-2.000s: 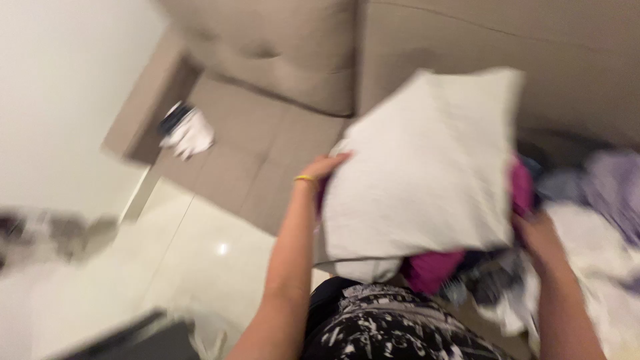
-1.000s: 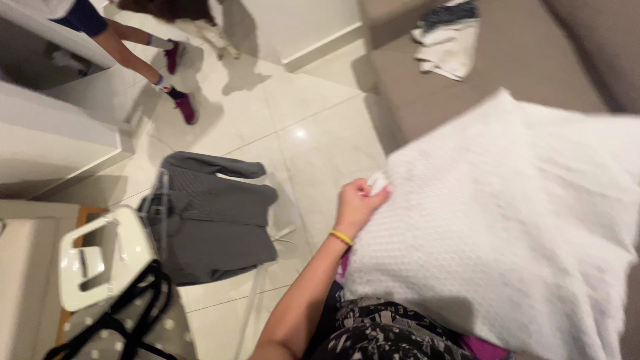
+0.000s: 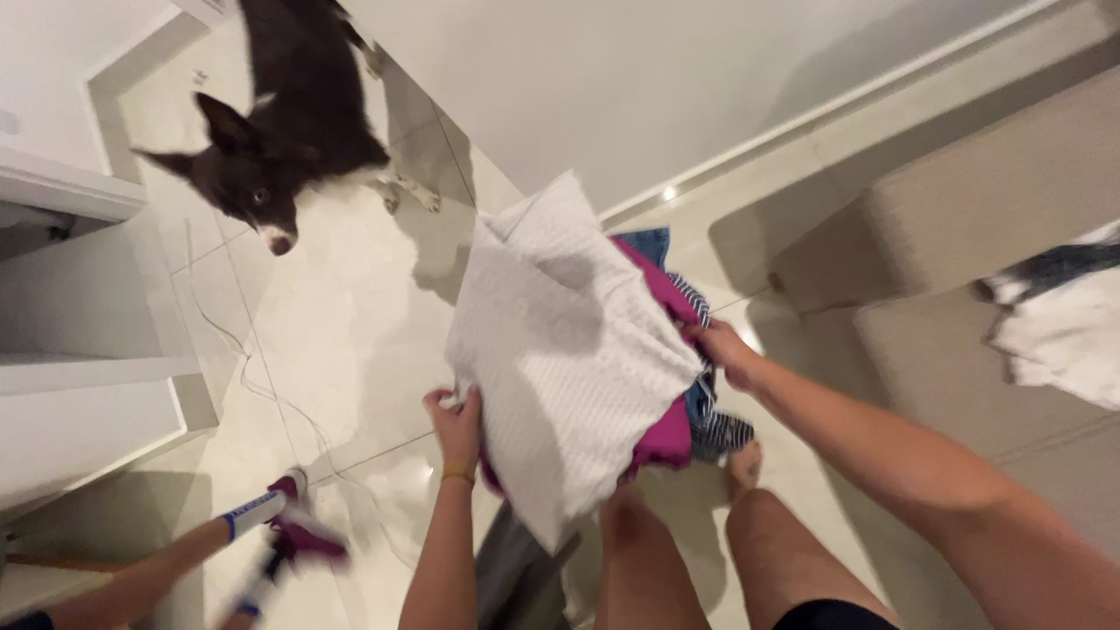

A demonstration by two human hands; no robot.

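Both my hands carry a bundle of clothes in front of my legs. A white textured cloth (image 3: 569, 350) lies on top. My left hand (image 3: 455, 429) pinches the cloth's left edge. On the other side my right hand (image 3: 726, 350) grips the bundle's edge. Under the white cloth, a magenta garment (image 3: 667, 435), a striped garment (image 3: 724, 432) and a blue denim piece (image 3: 647, 245) stick out on the right. How the lower layers lie is hidden.
A brown and white dog (image 3: 315, 105) stands at the upper left. Another person's legs, in magenta shoes (image 3: 306, 534), are at the lower left. A cable (image 3: 280, 398) lies on the tiles. White clothing (image 3: 1063, 328) rests on the sofa (image 3: 927, 376). A grey garment (image 3: 521, 569) is below.
The view has swung from the sofa over to the floor and dog. The bundle has come away from the sofa in my hands. My right hand, out of sight one second ago, shows again.
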